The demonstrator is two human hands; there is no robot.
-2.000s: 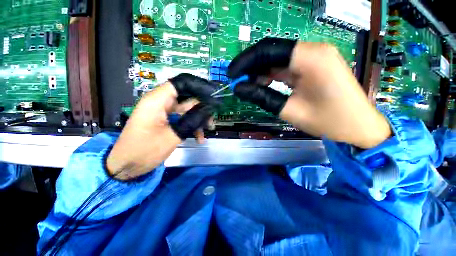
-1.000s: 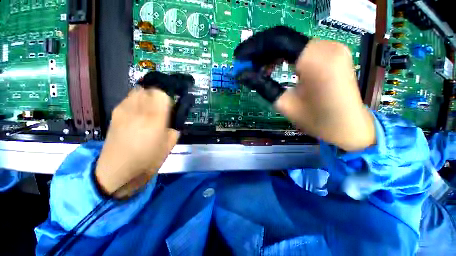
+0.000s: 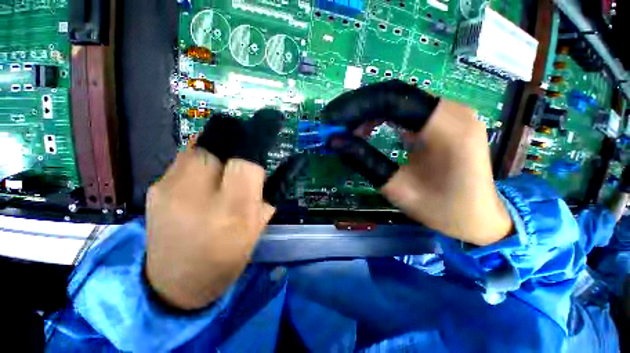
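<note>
A green circuit board lies in a black carrier in front of me. My right hand, in black finger cots, pinches a blue capacitor between thumb and forefinger, low over the board. Its leads cannot be made out. Blue capacitors on the board lie just left of these fingertips, partly overlapped by the held one. My left hand, also in black finger cots, is back up over the board's near left part. Its fingertips are blurred, and its palm side is hidden, so I cannot tell if it holds anything.
A metal rail runs along the near edge. Reddish-brown bars separate this board from boards at left and right. A white ribbed block stands at the board's far right. Copper-wound coils line its left side. Another person's sleeve shows at far right.
My left hand has moved away from the held capacitor and turned back up. My right hand keeps the blue capacitor, now lower by the blue row. The view has shifted, showing more of the board's far side.
</note>
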